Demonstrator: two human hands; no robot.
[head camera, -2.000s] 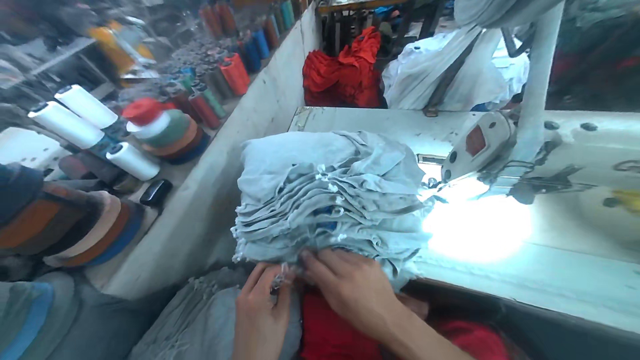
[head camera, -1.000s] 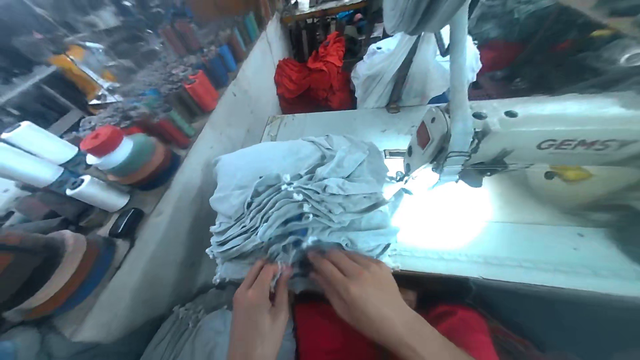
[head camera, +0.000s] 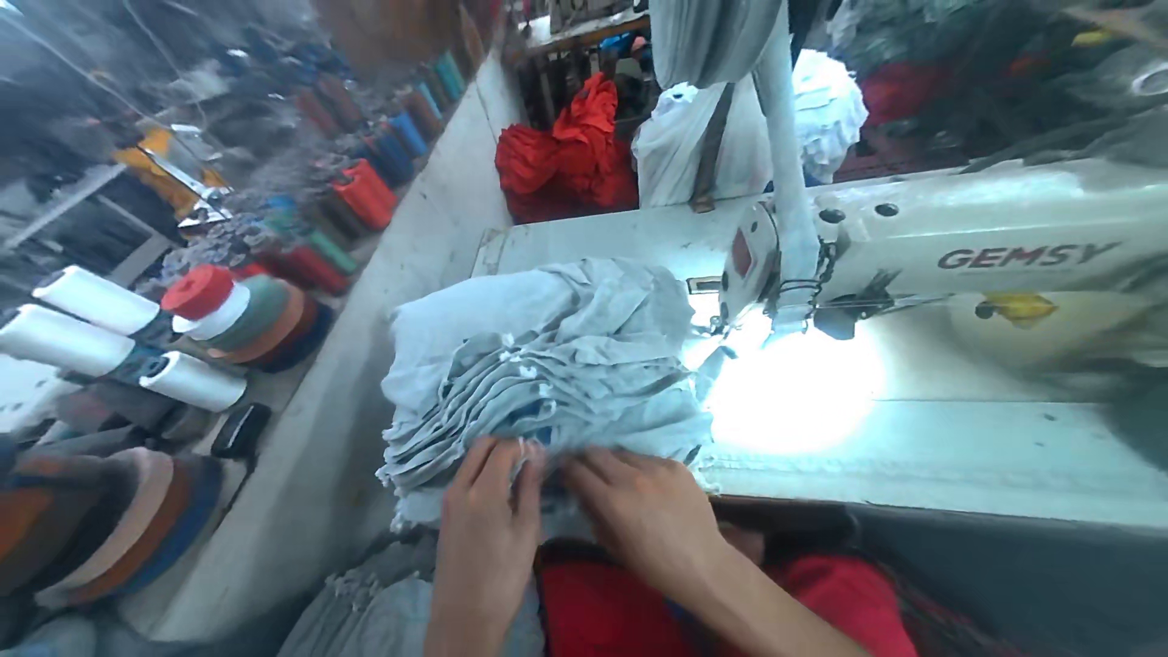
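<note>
A thick pile of light grey fabric pieces (head camera: 547, 365) lies on the bed of a Gemsy sewing machine (head camera: 985, 246), left of its lit needle area. At the pile's near edge my left hand (head camera: 493, 502) pinches a layer of the grey fabric between thumb and fingers. Close by on its right, my right hand (head camera: 639, 502) bends over the same edge, its fingertips blurred and partly hidden, so its hold cannot be told. Small white tufts show along the folded layers above both hands.
A low wall (head camera: 365, 365) borders the left side. Beyond it stand white thread cones (head camera: 96, 299), stacked fabric rolls (head camera: 255, 315) and a small black object (head camera: 241, 431). Red cloth (head camera: 575, 155) and white cloth bundles (head camera: 703, 146) lie behind the table. More grey fabric (head camera: 365, 611) hangs below.
Both hands stay at the pile's near edge, with small shifts of the fingers. The view has turned somewhat to the right, showing more of the machine.
</note>
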